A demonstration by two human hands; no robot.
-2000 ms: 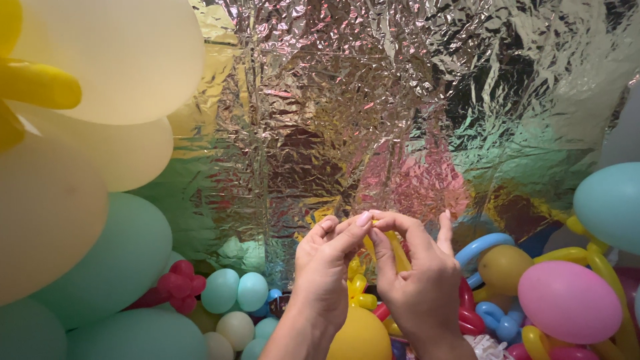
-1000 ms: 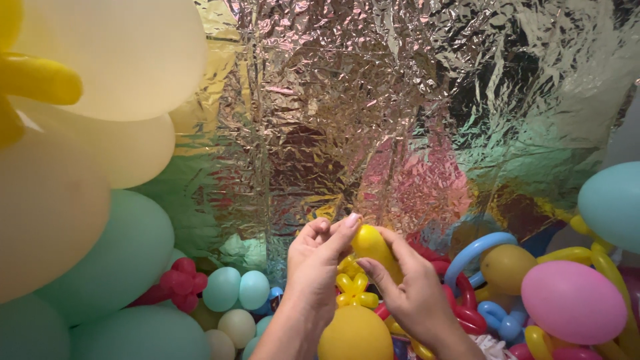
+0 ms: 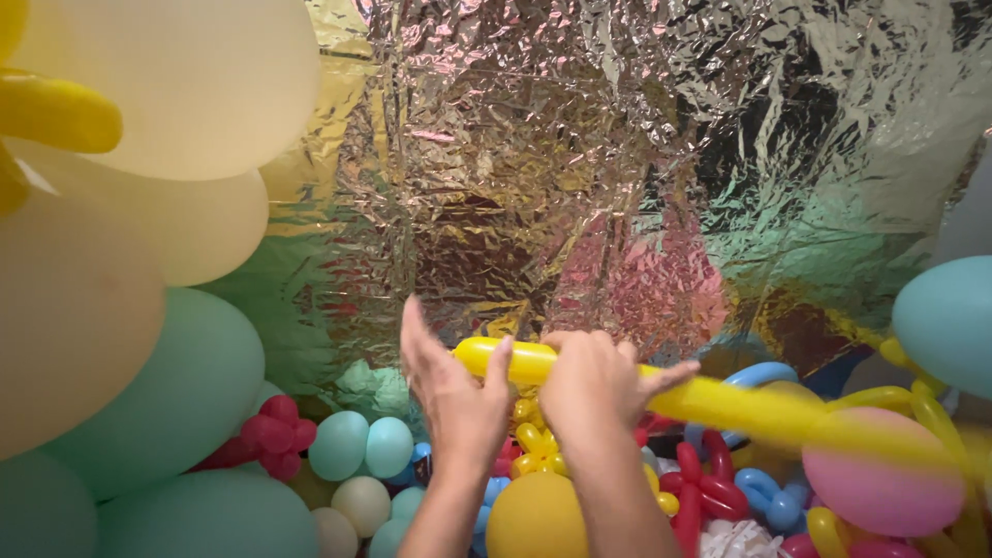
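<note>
A long yellow modelling balloon stretches from between my hands toward the right edge, its far part blurred. My right hand is closed around it close to its left end. My left hand stands upright at that end, fingers raised and apart, the thumb near the balloon; whether it touches the tip is unclear. Below my wrists sit a round yellow balloon and a small yellow balloon flower.
A crinkled reflective foil sheet hangs ahead. Large cream and teal balloons crowd the left. At the lower right are a pink balloon, a red twisted balloon and a teal balloon.
The yellow balloon now extends far right; one second ago only a short piece showed between my hands. My left hand has opened, and my right hand has closed around the balloon.
</note>
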